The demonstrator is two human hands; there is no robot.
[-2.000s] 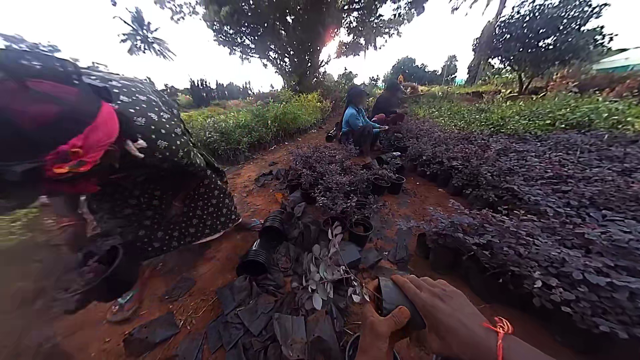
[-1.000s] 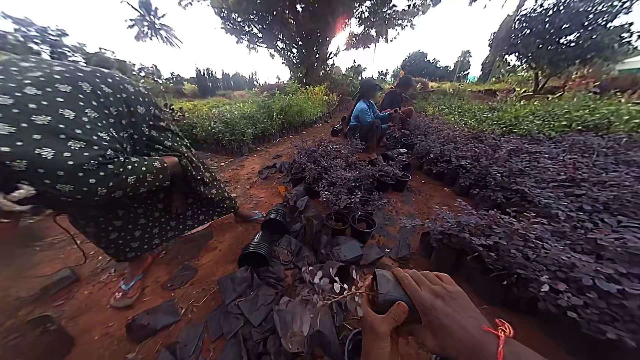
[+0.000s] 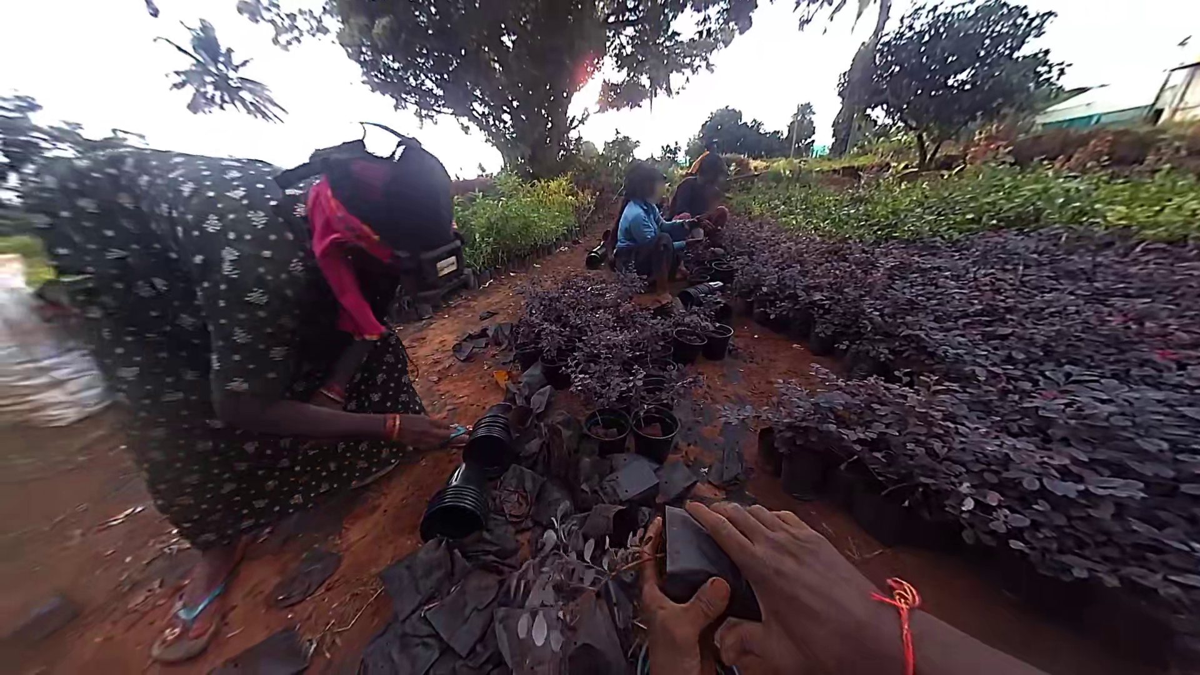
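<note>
A black plastic grow bag [image 3: 698, 553] is gripped between my two hands at the bottom, right of the middle. My left hand [image 3: 680, 609] holds its near left side, the thumb bent across its lower edge. My right hand [image 3: 797, 586], with an orange-red thread on the wrist, lies over its right side. A leafy plant [image 3: 562, 572] extends leftward from the bag, its stem passing by my left fingers. Flattened black bags [image 3: 469, 609] litter the ground below. Black pots with soil [image 3: 654, 429] stand just ahead. Part of my left hand is hidden by the bag.
A person in a flowered dress [image 3: 234, 319] bends at the left, one hand at stacked black pots [image 3: 489, 441]. Two people [image 3: 647, 225] sit farther up the path. Dark purple potted shrubs [image 3: 994, 375] fill the right side, with more purple plants [image 3: 591, 328] ahead.
The person at the left has turned, lowered their head into view and brought a hand to the stacked pots. My hands stay around the bag.
</note>
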